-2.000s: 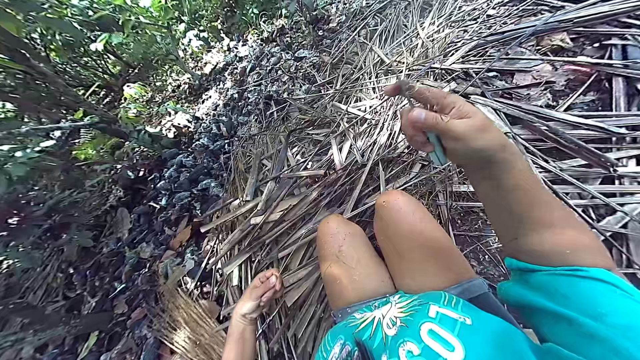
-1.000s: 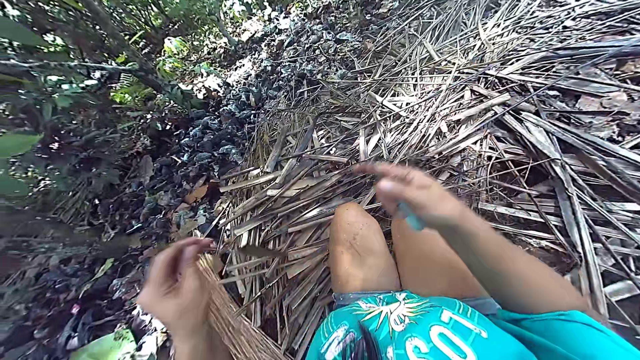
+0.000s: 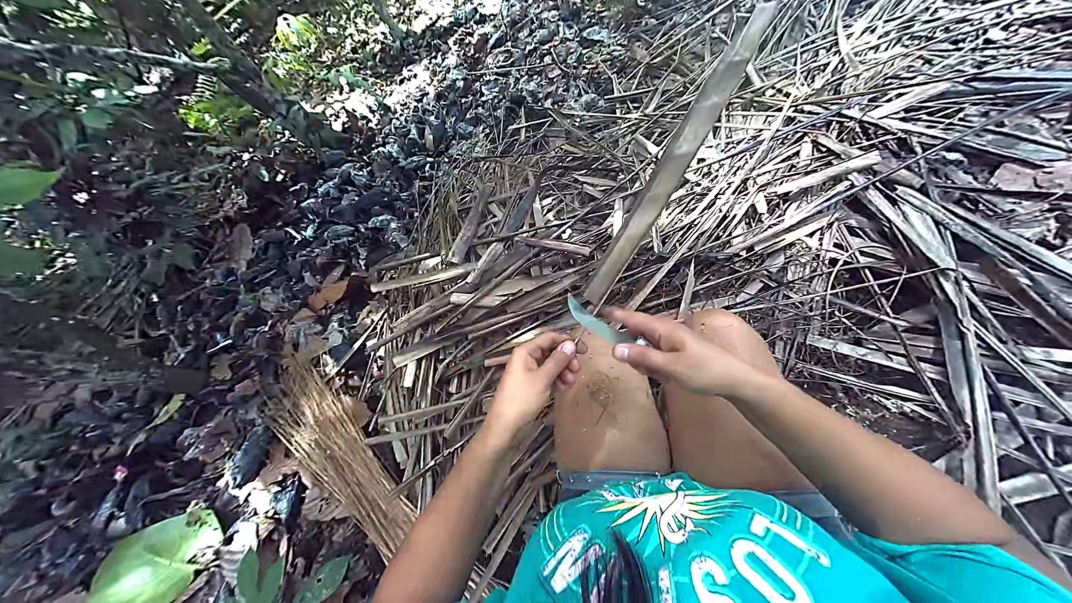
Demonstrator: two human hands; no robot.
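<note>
My right hand [image 3: 682,352] grips a small knife [image 3: 599,322] above my knees, its curved blade pointing left. Between the two hands a long, flat, dry palm leaf strip [image 3: 682,151] rises up and away; its lower end is close to the blade. My left hand [image 3: 540,373] is curled with thumb and fingers together at that lower end, and seems to pinch it. A bundle of thin brown leaf ribs [image 3: 339,448] lies on the ground to the left of my left forearm.
Dry palm leaves [image 3: 804,193] cover the ground ahead and to the right. Dark leaf litter [image 3: 335,201] spreads on the left, with green plants [image 3: 289,42] behind. A broad green leaf [image 3: 159,557] lies at the lower left.
My left hand has moved from the rib bundle to in front of my knees, close to my right hand. A long leaf strip now stands up between them. The knife blade now points left.
</note>
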